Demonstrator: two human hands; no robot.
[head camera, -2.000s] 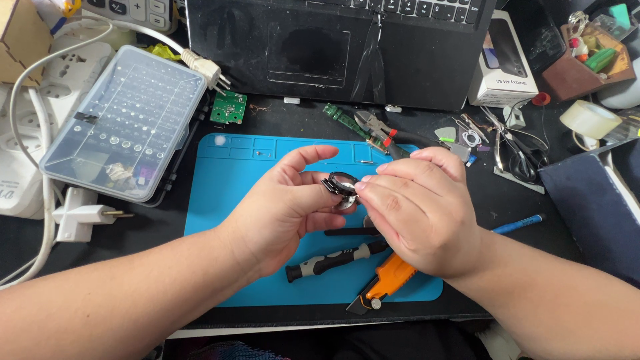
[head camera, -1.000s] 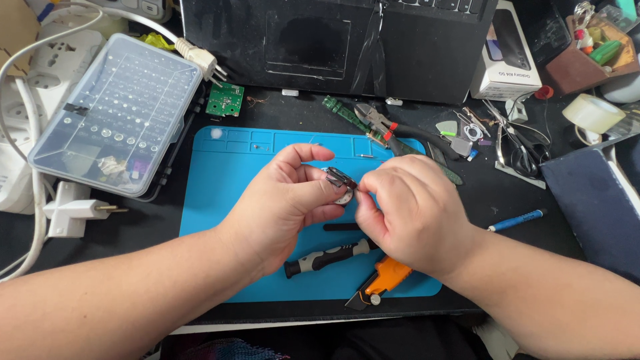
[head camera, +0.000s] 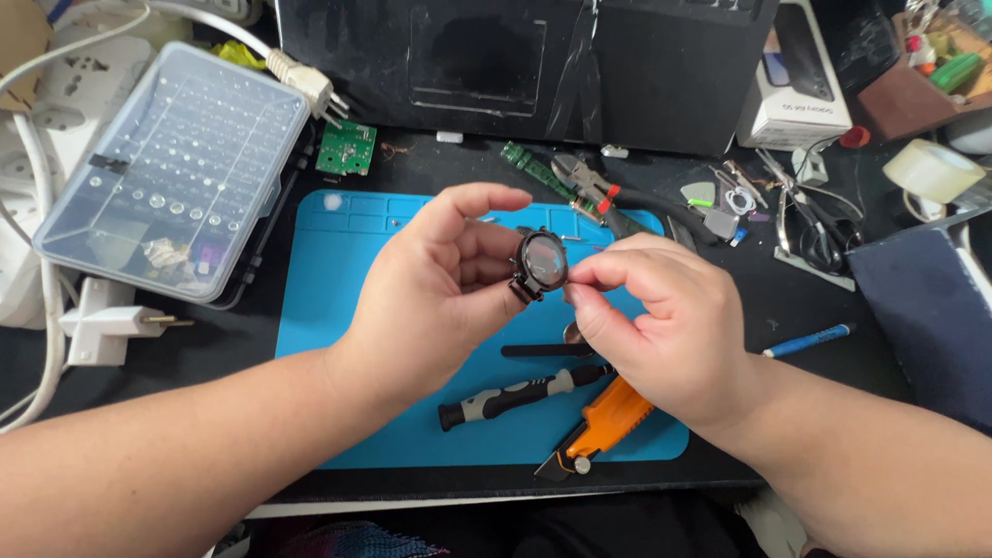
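Observation:
My left hand (head camera: 442, 287) grips a dark wristwatch (head camera: 544, 261) by its side and band, its round glass face tilted up toward the camera. The thumb and index finger of my right hand (head camera: 659, 318) pinch together at the watch's right edge; whether they hold some small part is too small to tell. Below the hands, on a blue silicone work mat (head camera: 372, 434), lie a black flat strip (head camera: 542, 351), a grey and black screwdriver (head camera: 511, 395) and an orange utility knife (head camera: 608, 418). A small round metal piece (head camera: 572, 333) shows partly beside my right thumb.
Diagonal cutters (head camera: 589, 182) and a green circuit board strip (head camera: 539, 167) lie at the mat's top edge. Left are a clear parts case (head camera: 170, 170), a green circuit board (head camera: 346, 147) and a white plug adapter (head camera: 105, 322). Right are scissors (head camera: 821, 232), a blue pen-like tool (head camera: 807, 341) and a tape roll (head camera: 934, 170).
The watch has turned in my left hand, so its glass face now shows more fully. My right hand stays by its right edge, fingertips pinched.

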